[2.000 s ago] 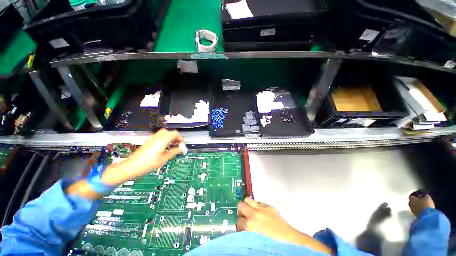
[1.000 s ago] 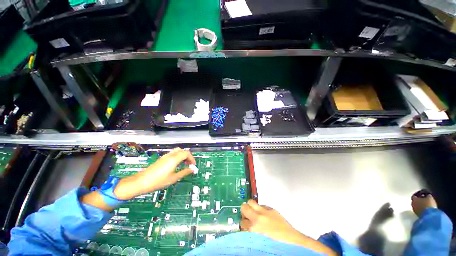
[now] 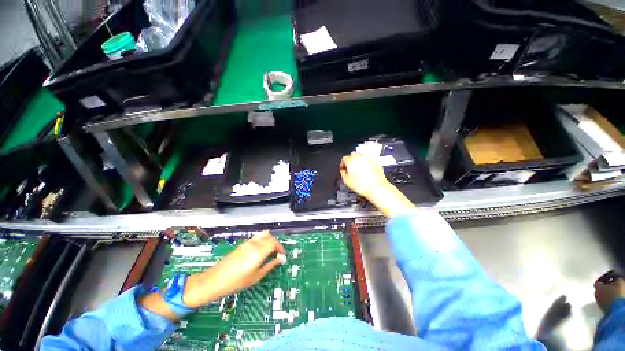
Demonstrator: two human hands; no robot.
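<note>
A large green circuit board lies in a dark carrier with reddish-brown side rails. My left hand, with a blue band at the wrist, is over the board's upper middle. Its fingertips hold a small white connector at the board surface. My right hand is at the component trays, over the grey-black components, right of the blue components. Its fingertips are partly hidden, so I cannot tell if they hold anything.
White connectors lie heaped in a black tray. Large black bins and a tape roll are on the upper shelf. A cardboard-lined box is at the lower right. Another person's hand is at the right edge.
My right hand has left the board's right rail and moved up to the trays. My left hand stays over the board with the white piece. The view has shifted and tilted slightly.
</note>
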